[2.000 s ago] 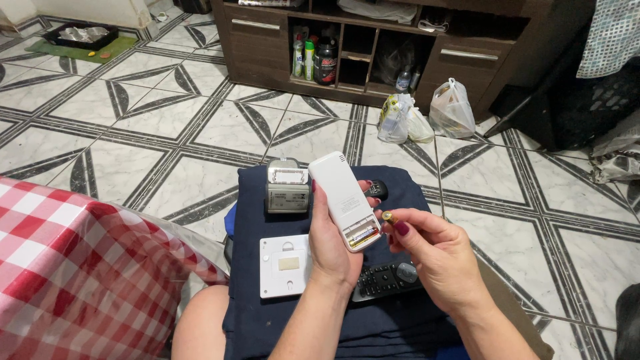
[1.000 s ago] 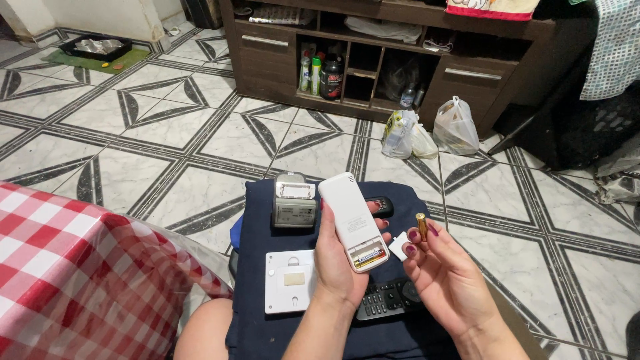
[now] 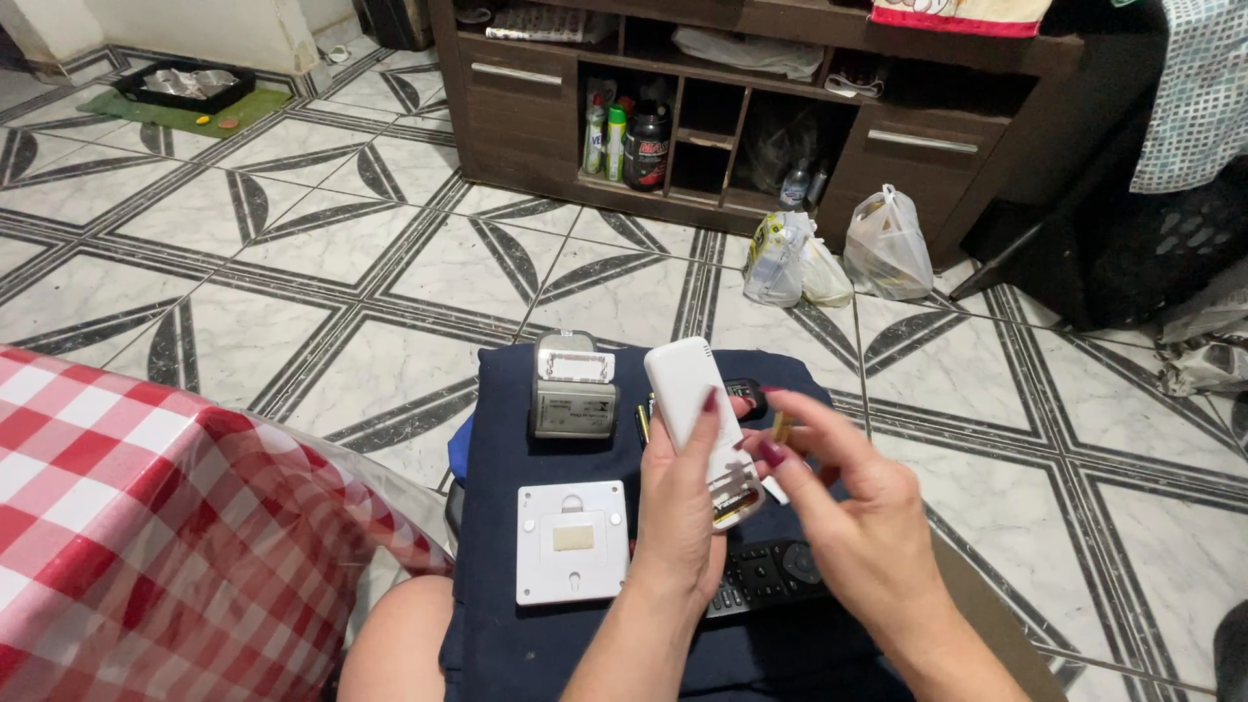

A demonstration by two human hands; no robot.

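Note:
My left hand (image 3: 682, 507) holds a white remote control (image 3: 690, 390), back side up, its battery compartment uncovered with a battery (image 3: 736, 505) inside. At the remote's right side, my right hand (image 3: 858, 497) pinches a small gold-coloured battery (image 3: 781, 427) between thumb and fingers; it is blurred. Below the hands, on dark blue cloth (image 3: 497, 643), lie a black remote control (image 3: 765, 575), a white square plate-like device (image 3: 571, 573) and a grey device with a raised lid (image 3: 573, 405). A small black object (image 3: 743, 390) and part of another battery (image 3: 643, 423) show behind the white remote.
A table with a red checked cloth (image 3: 127, 546) stands at the left. Ahead is a dark wooden cabinet (image 3: 517, 107) holding bottles, with plastic bags (image 3: 889, 244) on the tiled floor before it. A black tray (image 3: 185, 86) sits on a green mat at the far left.
My right hand has brought the battery from upright, apart from the white remote, to close beside it. The remote has stayed in my left hand, whose thumb now lies across its back.

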